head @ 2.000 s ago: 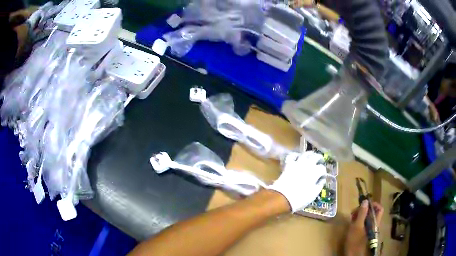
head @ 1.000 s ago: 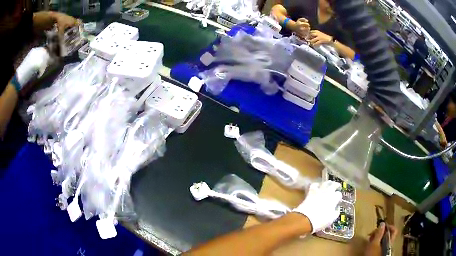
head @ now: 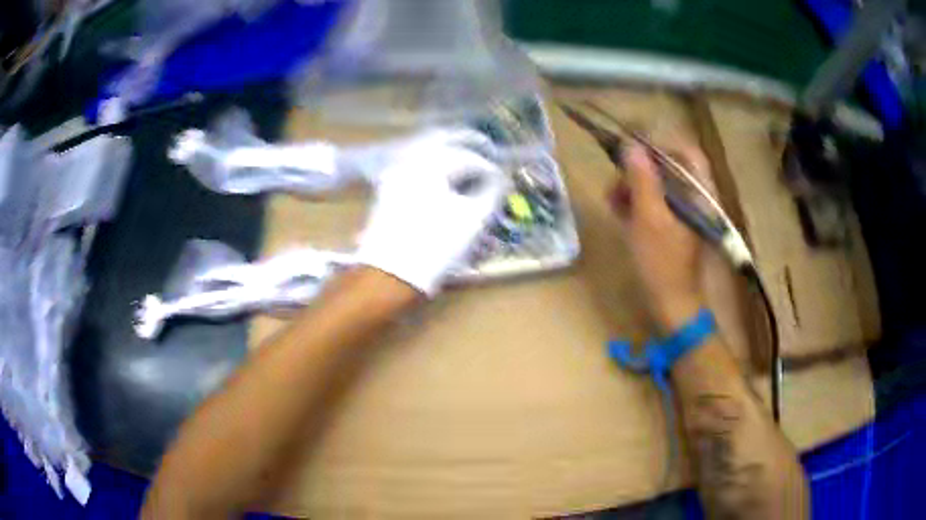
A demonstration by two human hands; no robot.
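My left hand (head: 432,208), in a white glove, lies over the left side of the open white power strip housings (head: 523,266). Its fingers are blurred, so I cannot tell if it grips them. A green circuit board with a yellow part (head: 519,209) shows right of the glove. My right hand (head: 660,208), bare with a blue wrist strap (head: 665,345), holds a soldering iron (head: 696,213), tip up and left, apart from the housings. Two bagged white power cords (head: 269,168) extend left of the housings.
The work lies on a brown cardboard sheet (head: 487,406). A blurred clear hood (head: 406,51) hangs above. A cardboard tray (head: 817,295) with a dark metal holder (head: 817,178) stands right. Bagged cords (head: 41,305) pile at far left. A green conveyor (head: 660,36) runs behind.
The view has swung down and to the right, bringing the right forearm and wrist strap into view. The iron now points up and left beside the housings. The left hand stays at the housings.
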